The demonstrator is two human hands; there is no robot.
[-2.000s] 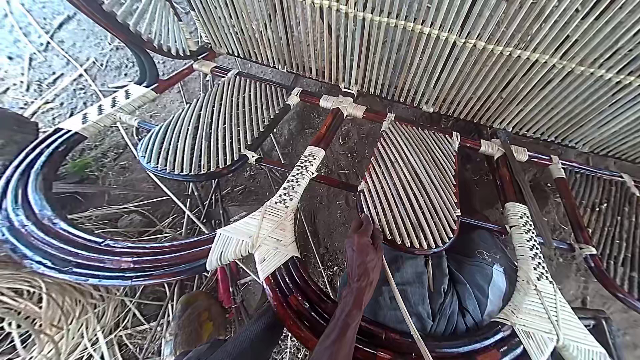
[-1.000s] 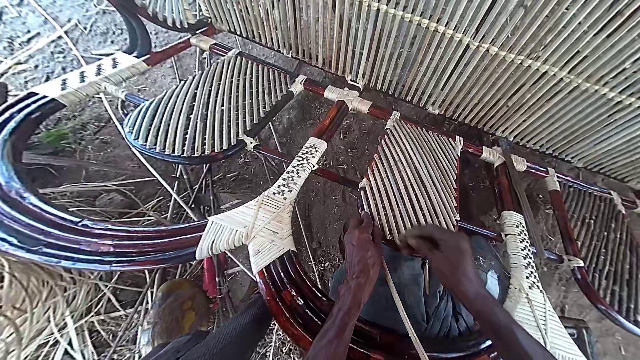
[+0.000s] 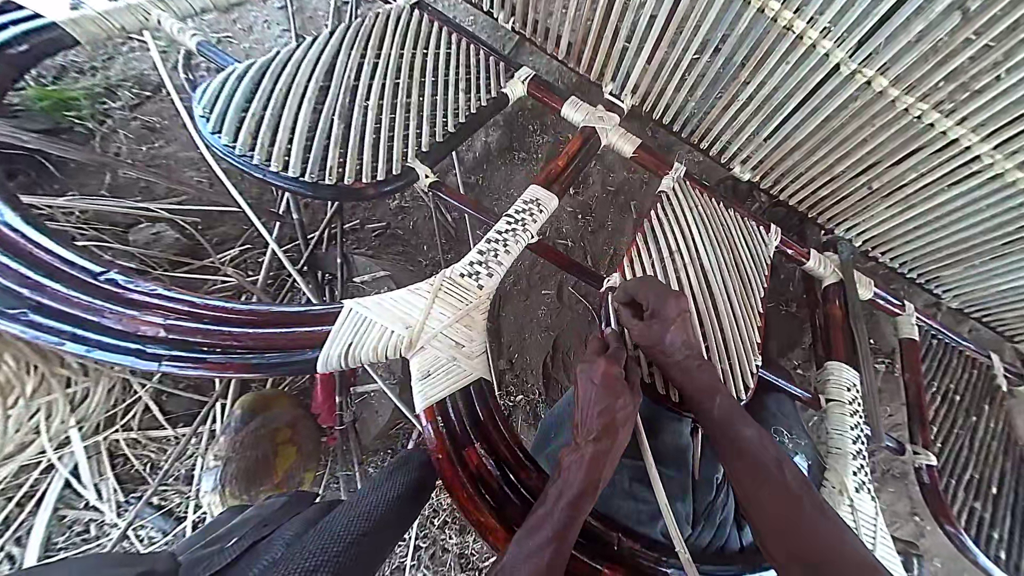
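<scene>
My left hand (image 3: 604,384) and my right hand (image 3: 658,320) meet at the left edge of a teardrop-shaped slatted cane panel (image 3: 704,268) on a dark red cane frame. The left fingers pinch the panel's rim and the pale cane strip (image 3: 658,488), whose length trails down past my wrist. Just above them, the right fingers are bent in against the same edge; what they hold is hidden. To the left is a woven pale binding with a dark checker pattern (image 3: 508,236), wrapped over the curved dark red poles (image 3: 484,464).
A second slatted panel (image 3: 344,104) sits upper left, and a wide slatted surface (image 3: 800,96) spans the upper right. Glossy curved poles (image 3: 160,320) cross the left side. Loose cane strips (image 3: 88,448) litter the ground near a shoe (image 3: 264,448).
My right hand, out of view two seconds ago, has come in and moved left from over the panel to its left edge, beside my left hand. The view has shifted closer.
</scene>
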